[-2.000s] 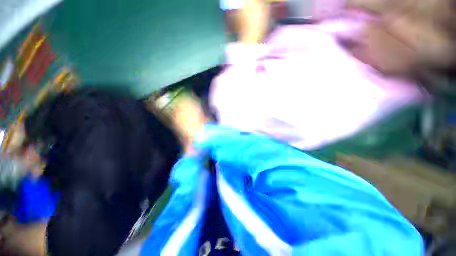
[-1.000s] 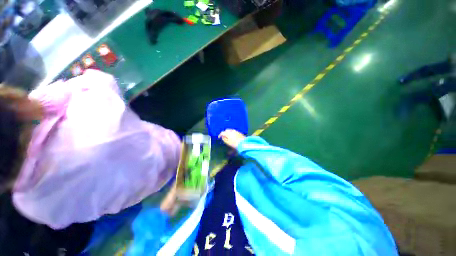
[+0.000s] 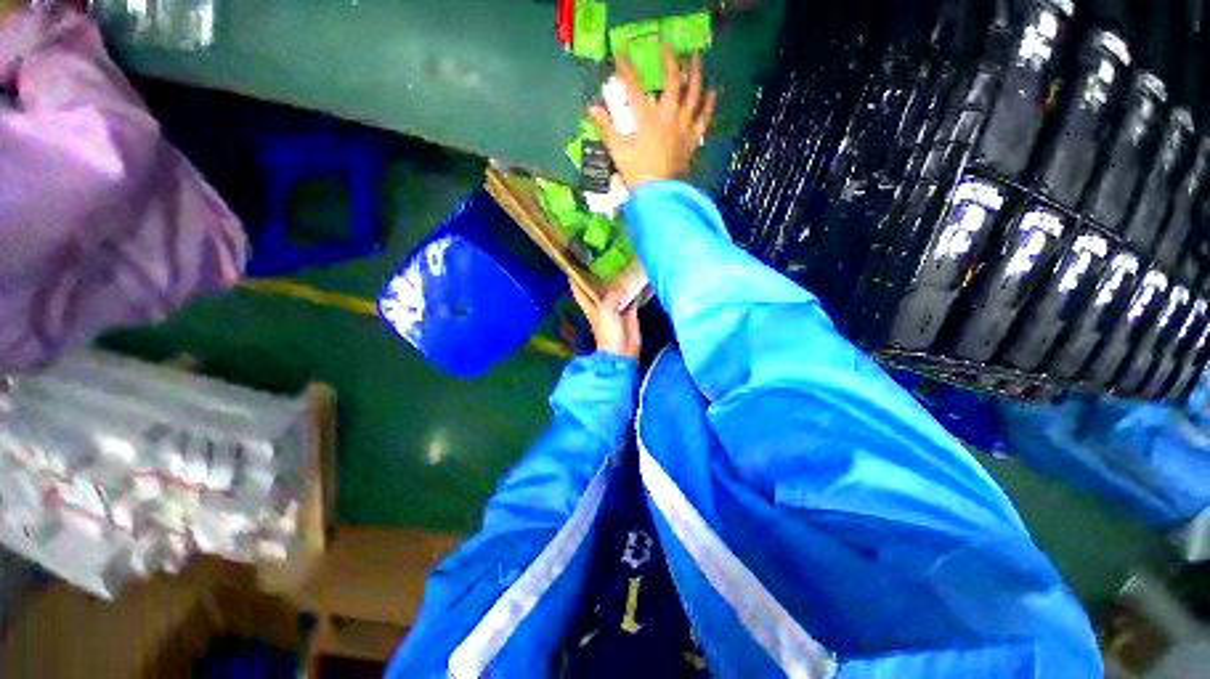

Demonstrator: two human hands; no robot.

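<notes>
My left hand (image 3: 610,322) holds the lower end of an open battery box (image 3: 535,228) at the bench's front edge. Several bright green batteries (image 3: 605,244) lie in the box. My right hand (image 3: 660,122) is spread with its palm down over loose green batteries (image 3: 682,32) on the green bench mat, just beyond the box. White labels show beside and under its fingers. Whether its fingers grip a battery is hidden. A small red piece (image 3: 567,23) lies at the left of the loose batteries.
Trays of black phone parts (image 3: 977,226) fill the right side of the bench. A blue stool (image 3: 465,299) stands left of the box. A person in a pink smock (image 3: 100,199) is at the far left. White packets (image 3: 146,471) and brown cartons (image 3: 385,573) are at the lower left.
The view has swung from the aisle to the bench. The battery box has come to the bench edge, and my right hand has moved from the blue stool onto the loose batteries.
</notes>
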